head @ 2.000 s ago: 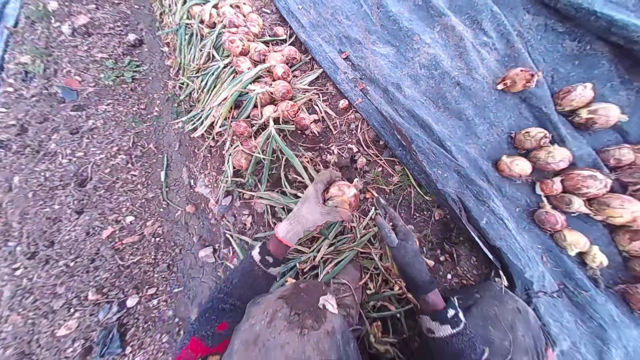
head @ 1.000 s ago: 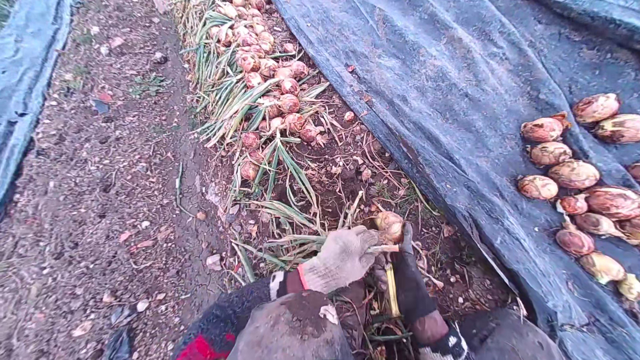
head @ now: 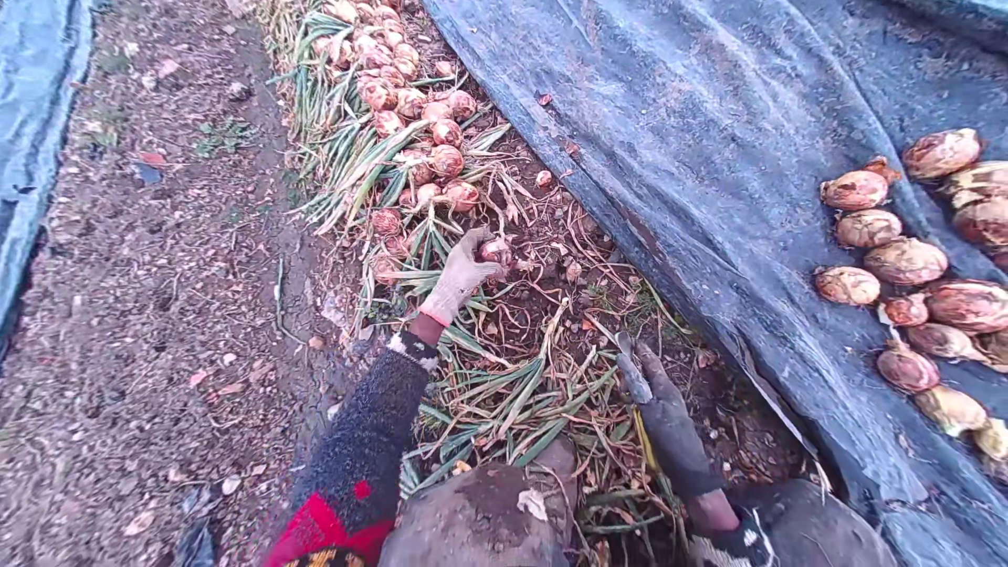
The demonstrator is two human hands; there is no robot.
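Observation:
My left hand (head: 463,276), in a pale, dirty knit glove, has its fingers around a reddish onion bulb (head: 496,251) at the near end of a row of onions (head: 446,160) with green leaves. My right hand (head: 665,413), in a dark glove, is lower and to the right, above the soil. A thin, narrow tool (head: 602,327) sticks out past its fingertips; the palm side is hidden, and a yellow strip shows beside it. Between my hands and my knees lie cut green onion tops (head: 520,394).
A dark blue ground sheet (head: 630,134) spreads along the right, with loose onions (head: 906,261) on it. Bare soil with debris (head: 157,331) runs down the left, beside another blue sheet (head: 35,118). My knee (head: 480,520) is at the bottom.
My left hand has moved forward from beside my right hand to an onion near the row. The onion between both hands one second ago is no longer there. My hands are now apart.

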